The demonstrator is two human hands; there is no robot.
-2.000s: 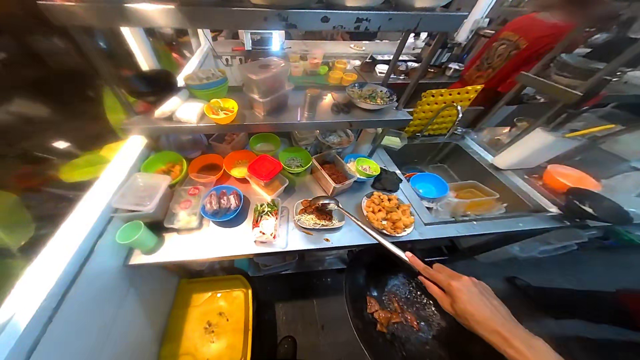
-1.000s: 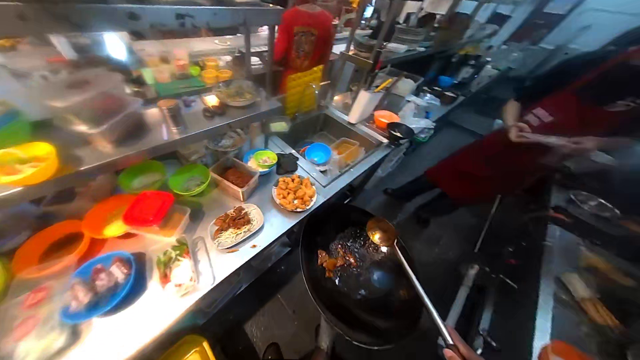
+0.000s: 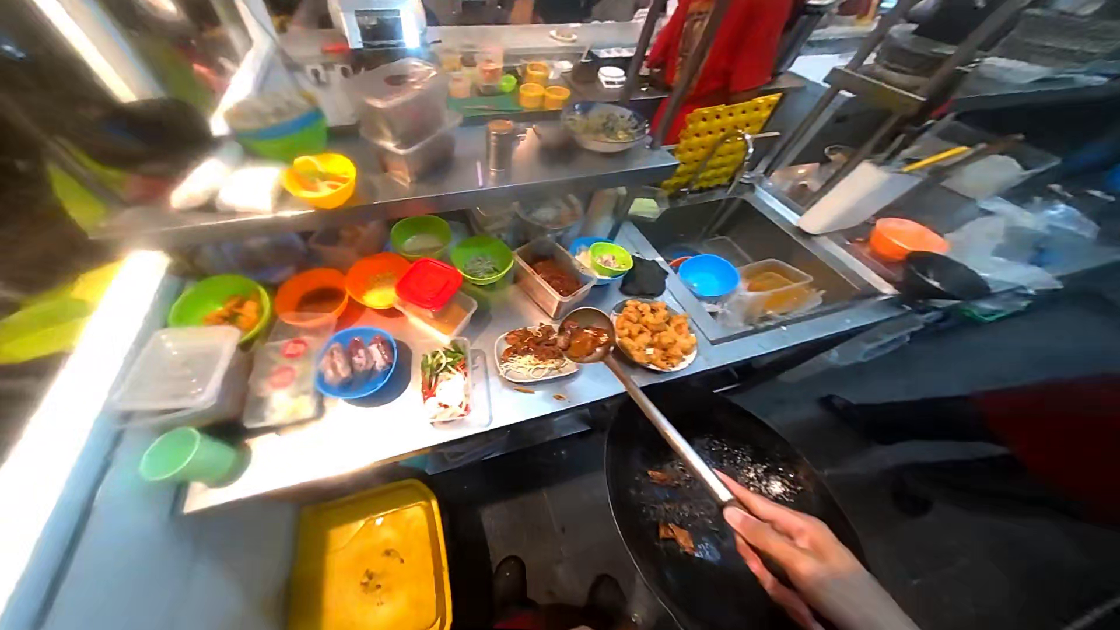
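Note:
My right hand [image 3: 792, 547] grips the handle of a metal ladle [image 3: 661, 424], whose bowl holds browned, sauced pieces of food. The bowl is over the right edge of a white plate [image 3: 525, 376] bearing similar brown pieces and pale shredded strands. Just right of it stands a plate of golden fried pieces [image 3: 654, 334]. Below the ladle handle is a black wok [image 3: 626, 516], with a few brown pieces and glistening liquid inside. My left hand is not in view.
A steel counter [image 3: 385, 455] carries colored bowls, a clear tub of cut vegetables [image 3: 446, 382] and a green cup [image 3: 188, 457]. Above runs a steel shelf [image 3: 560, 175]. The sink [image 3: 787, 227] is at right, a yellow tray [image 3: 376, 560] below left. A person in red [image 3: 1050, 429] stands at right.
The ladle has moved from over the wok to the plate of brown food, and its bowl now holds food pieces. Fewer pieces show in the wok. The view has swung left.

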